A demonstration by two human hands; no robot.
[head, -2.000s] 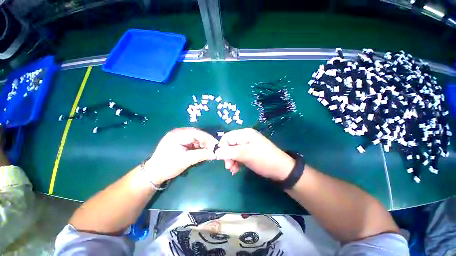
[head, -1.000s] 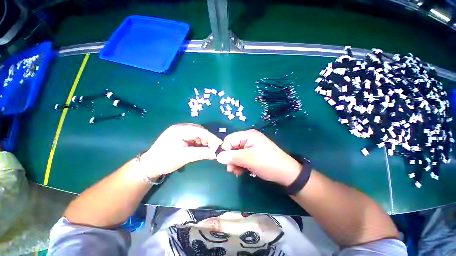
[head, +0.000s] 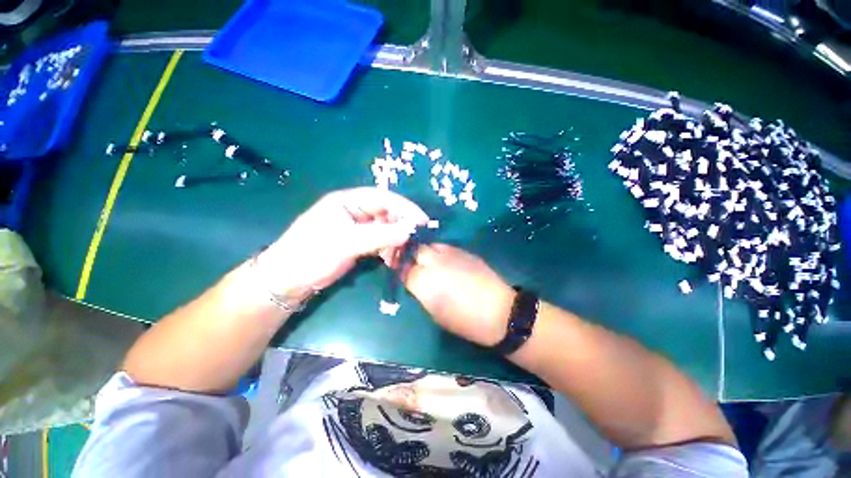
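Note:
My left hand (head: 345, 233) and my right hand (head: 457, 285) meet over the bench in front of me. Their fingertips close together on a short black harness (head: 392, 285). One white connector end hangs below the fingers; the harness's upper end is mostly hidden by the fingertips. A single white connector housing (head: 432, 224) shows just beyond the fingertips. A cluster of loose white connector housings (head: 453, 182) lies past my hands. A flat bundle of black terminal wires (head: 541, 175) lies to the right of it.
A large harness pile (head: 737, 196) covers the far right. Several set-apart harnesses (head: 215, 177) lie left, some near the yellow line (head: 126, 182). A blue tray (head: 294, 47) sits at the back edge by the metal post (head: 448, 33). Another blue tray (head: 47, 121) with white parts is far left.
The view has shifted and tilted. My right hand has turned and dropped lower beside my left. A black cable with a white end now hangs below the fingers, where it was hidden before.

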